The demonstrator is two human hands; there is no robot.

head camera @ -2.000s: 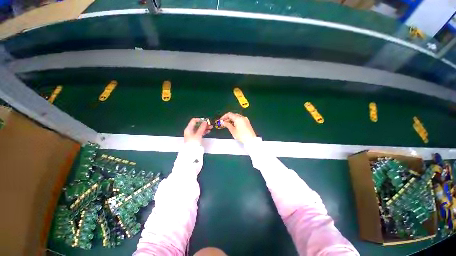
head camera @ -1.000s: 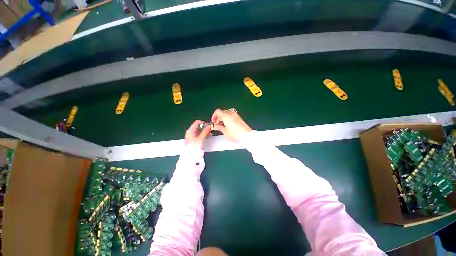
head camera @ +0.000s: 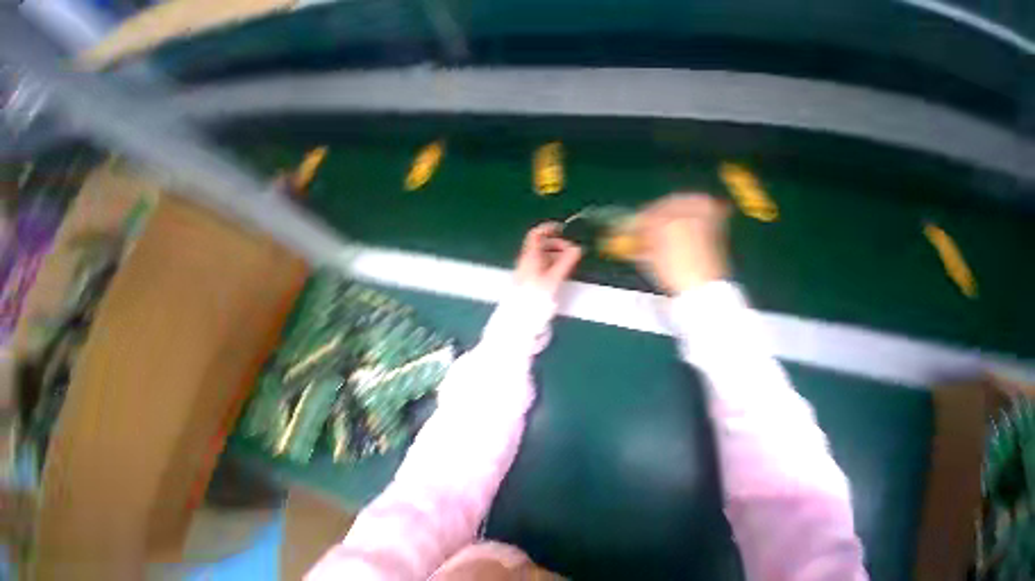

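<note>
My left hand (head camera: 548,257) is above the pale rail, thumb and fingers bent close together; what lies between them is too blurred to tell. My right hand (head camera: 686,241) is to its right over the belt, strongly blurred, with a yellow part (head camera: 621,243) at its fingertips. A thin pale line, perhaps a wire, arches from my left fingertips toward my right hand, beside a greenish blur. Yellow car-shaped shells lie spread along the dark green belt, one (head camera: 549,169) beyond my hands and another (head camera: 749,192) beyond my right hand.
A pile of green circuit board panels (head camera: 361,380) lies on the bench at left, beside a tall brown carton (head camera: 182,352). A cardboard box (head camera: 956,477) with green boards is cut off at the right edge. The pale rail (head camera: 431,274) runs between belt and bench.
My hands were close together and are now apart, my right hand further right with the yellow part showing. The view has shifted left and blurred, so the pile and box appear further right.
</note>
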